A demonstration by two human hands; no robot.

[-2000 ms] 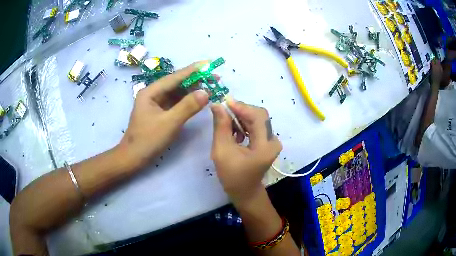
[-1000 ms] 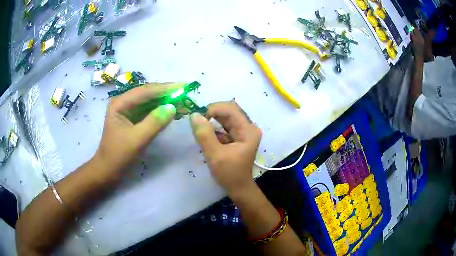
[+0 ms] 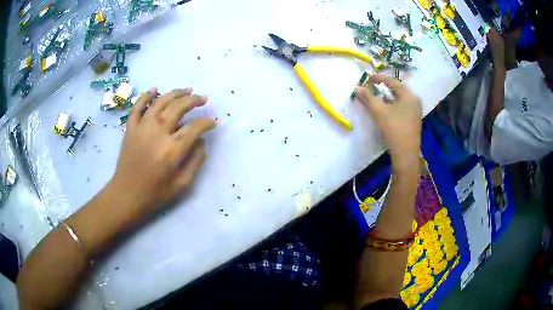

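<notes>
My left hand (image 3: 159, 144) hovers over the left of the bench with its fingers apart; no board shows in it. It partly covers a group of green boards with silver and yellow batteries (image 3: 115, 95). My right hand (image 3: 397, 118) is at the right, its thumb and forefinger at a single green board (image 3: 362, 82); whether they grip it is unclear. A white piece (image 3: 384, 91), apparently the end of the white cable (image 3: 359, 192), shows between its fingers. Yellow-handled cutters (image 3: 315, 94) lie open between the hands. A board pile (image 3: 388, 45) lies beyond my right hand.
Clear plastic packing (image 3: 73, 60) with boards lies at the upper left. Dark offcuts dot the white bench (image 3: 200, 242). One board with a battery (image 3: 77, 134) lies at left. A blue bin with yellow parts (image 3: 438, 242) stands below right. Another person's arm (image 3: 496, 66) is at right.
The glowing board has left my hands and no glow shows. My left hand has opened and turned palm down. My right hand has moved right to the single board, the cable following.
</notes>
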